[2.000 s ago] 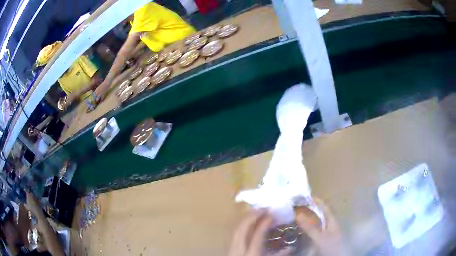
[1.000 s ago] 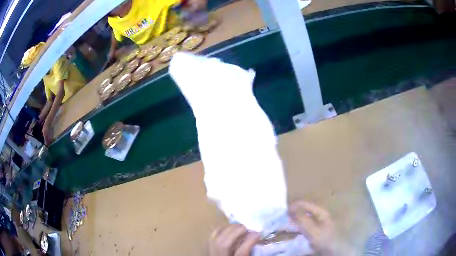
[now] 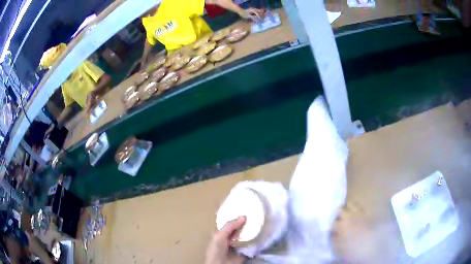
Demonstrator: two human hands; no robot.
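My left hand (image 3: 227,243) grips the lower left edge of a round cover (image 3: 252,212), thumb on its pale, shiny face. The cover is tilted up, with white sheet material around its right and lower edge. A long white wrapping sheet (image 3: 319,183) stands up to the right of the cover, its tip near the white upright. My right hand (image 3: 354,229) is blurred at the sheet's right side; whether it holds the sheet cannot be told.
A white fixture plate (image 3: 426,214) with short posts lies at the right. Two plates with copper covers (image 3: 125,150) sit on the green belt (image 3: 227,118). A white upright (image 3: 326,64) stands at the bench's far edge. Small silvery parts (image 3: 94,226) lie at left. Workers and copper covers are opposite.
The cover is raised and tilted, showing its pale face. The sheet has swung right and narrowed. My right hand is further right. A worker's hand opposite now touches a plate.
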